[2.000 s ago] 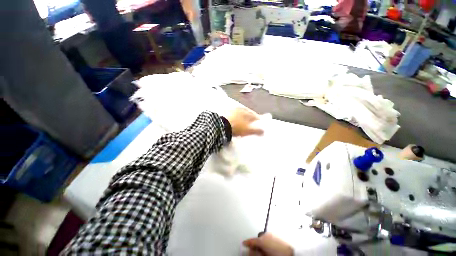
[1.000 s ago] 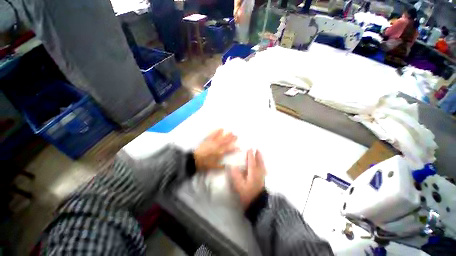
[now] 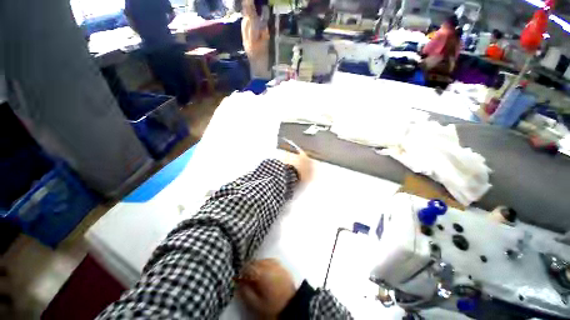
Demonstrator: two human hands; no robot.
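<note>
My left hand (image 3: 301, 165) is stretched forward over the white table (image 3: 350, 181), beside the near right edge of a large white fabric pile (image 3: 240, 128). A thin pale sliver shows just beyond its fingertips; whether it is held is unclear. My right hand (image 3: 267, 286) is low in the picture, curled, close beside my left forearm. Its fingertips are partly hidden and blurred, so a held piece cannot be made out. The white sewing machine head (image 3: 403, 240) stands right of both hands, with a thin dark bent rod (image 3: 330, 256) to its left.
Crumpled white fabric (image 3: 447, 159) lies on the grey surface (image 3: 519, 156) behind the machine. A brown board (image 3: 431, 189) lies behind the machine head. Blue crates (image 3: 53, 206) stand on the floor at left, beside a grey pillar (image 3: 69, 94). A person in pink (image 3: 442, 47) is far back.
Both hands were close together on the fabric one second ago. My left hand has reached forward and right; my right hand is now lower and curled. The view has swung slightly.
</note>
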